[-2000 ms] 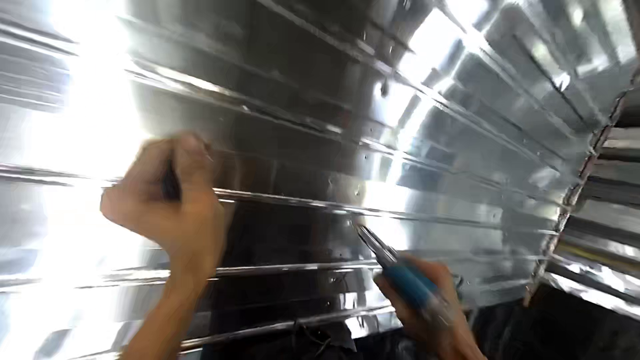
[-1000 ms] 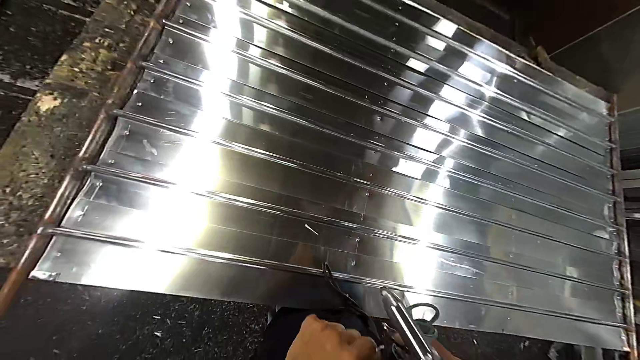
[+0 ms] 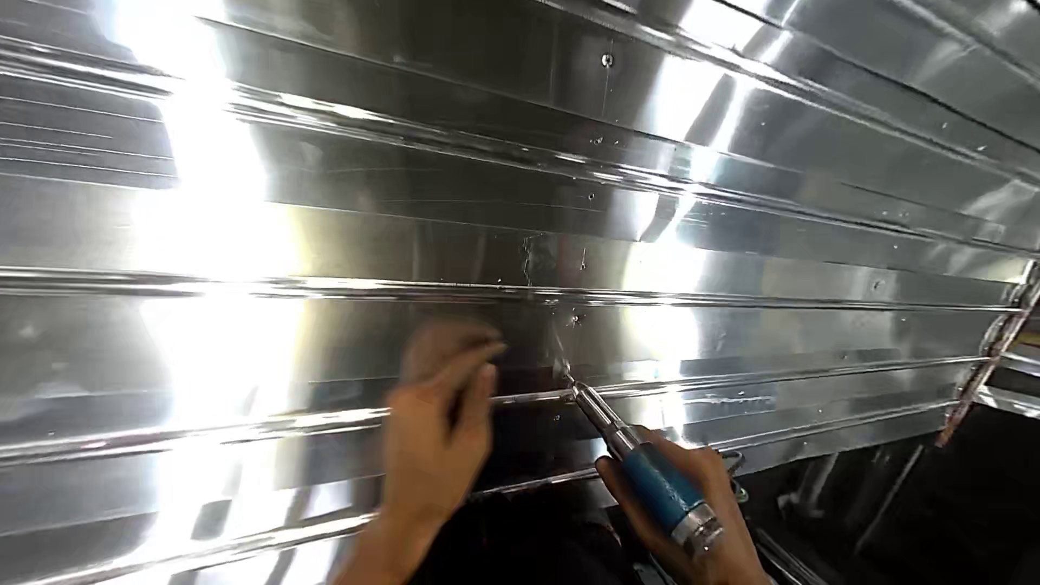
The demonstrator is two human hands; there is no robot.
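Note:
Shiny ribbed sheet metal [image 3: 487, 187] fills most of the view, with small holes or marks near its middle. My right hand [image 3: 691, 504] grips a blue and silver pen-like power tool [image 3: 662, 487], whose narrow metal tip meets or hovers close to the sheet beside a raised rib [image 3: 325, 421]. To the left of that tip, my left hand [image 3: 443, 431] is over the same rib, its thumb and index finger close together and blurred. Whether something small is between those fingers cannot be told.
A brownish edge bar [image 3: 987, 366] borders the sheet on the right. Past it lie metal strips [image 3: 1016, 398] and a dark area. A thin cable [image 3: 735, 463] loops behind my right hand. Bright reflections hide parts of the sheet.
The view has swung strongly. One second ago both hands were low at the sheet's near edge; now both are over the sheet, with the tool's tip at or near a rib.

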